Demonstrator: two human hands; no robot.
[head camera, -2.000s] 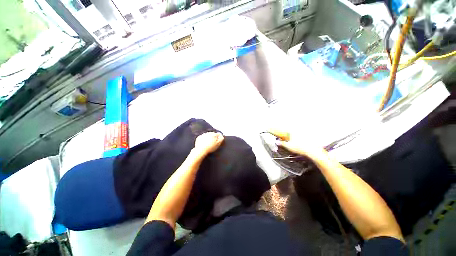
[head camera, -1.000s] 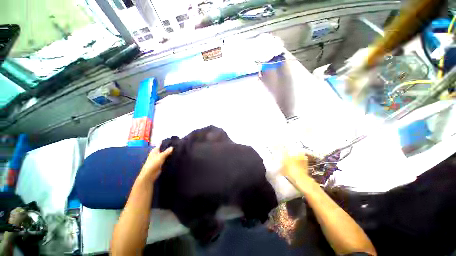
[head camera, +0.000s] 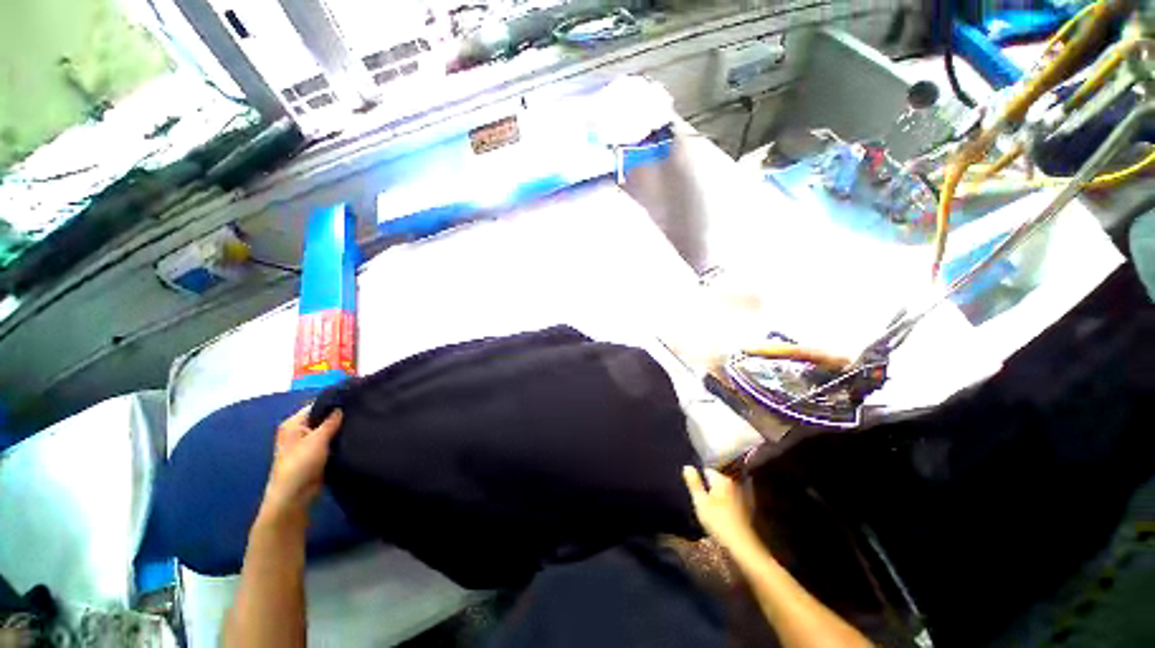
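Note:
A dark garment (head camera: 507, 443) lies spread over the navy padded board (head camera: 228, 475), covering its middle and right part. My left hand (head camera: 302, 449) grips the garment's left edge, over the pad. My right hand (head camera: 718, 504) holds the garment's lower right edge between thumb and fingers. The steam iron (head camera: 801, 382) rests at the right edge of the white table, to the right of the garment and beyond my right hand; no hand is on it.
The white table (head camera: 507, 279) extends behind the pad. A blue box (head camera: 328, 298) with a red end stands behind the pad. Yellow hoses (head camera: 953, 190) hang at the right. Dark cloth (head camera: 1001, 468) drapes at the right. A window is at the upper left.
My right hand has left the iron and taken the garment's right edge. My left hand has moved to the garment's left edge. The bunched garment is now spread wider and flatter.

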